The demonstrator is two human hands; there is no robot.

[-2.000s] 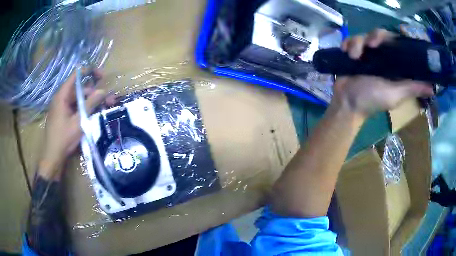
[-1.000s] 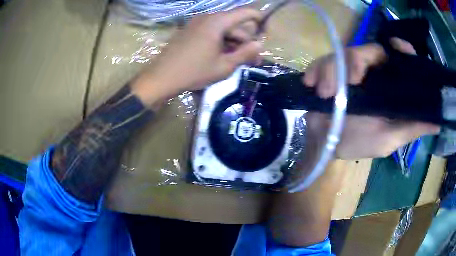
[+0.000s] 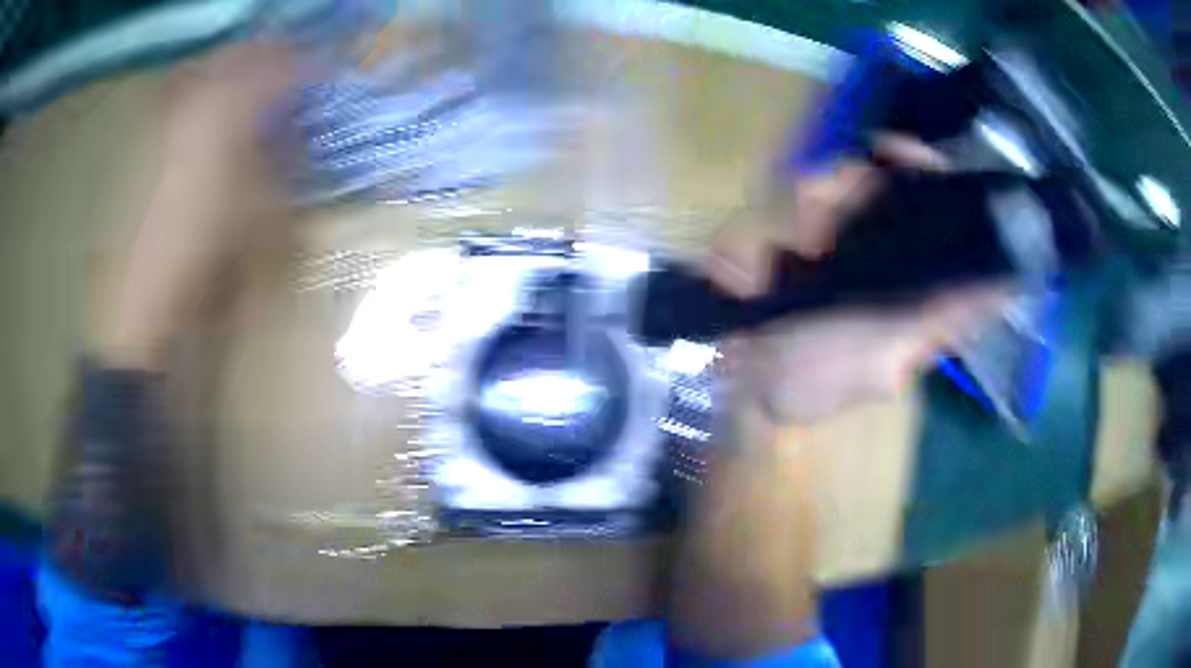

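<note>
The frame is heavily blurred. The white fixture (image 3: 464,485) lies in front of me with the round black lamp housing (image 3: 549,437) in its recess. My right hand (image 3: 836,307) holds the thick black electric screwdriver (image 3: 901,248) level at the right of the fixture, its tip end near the housing's neck. My left hand (image 3: 235,98) is raised at the upper left, away from the fixture; its fingers are smeared and I cannot tell whether it holds anything. The screwdriver bit and any screw cannot be made out.
The clear cord coil (image 3: 405,131) lies behind the fixture. Shiny clear wrap (image 3: 686,411) surrounds the fixture on the brown cardboard sheet (image 3: 314,457). A blue-rimmed tray (image 3: 836,105) is at the upper right. A brown carton (image 3: 980,613) stands at the lower right beside the green bench (image 3: 999,483).
My left hand has moved from the housing's neck to the upper left. The cord loop in front of my right hand no longer shows. My right hand still holds the screwdriver by the fixture.
</note>
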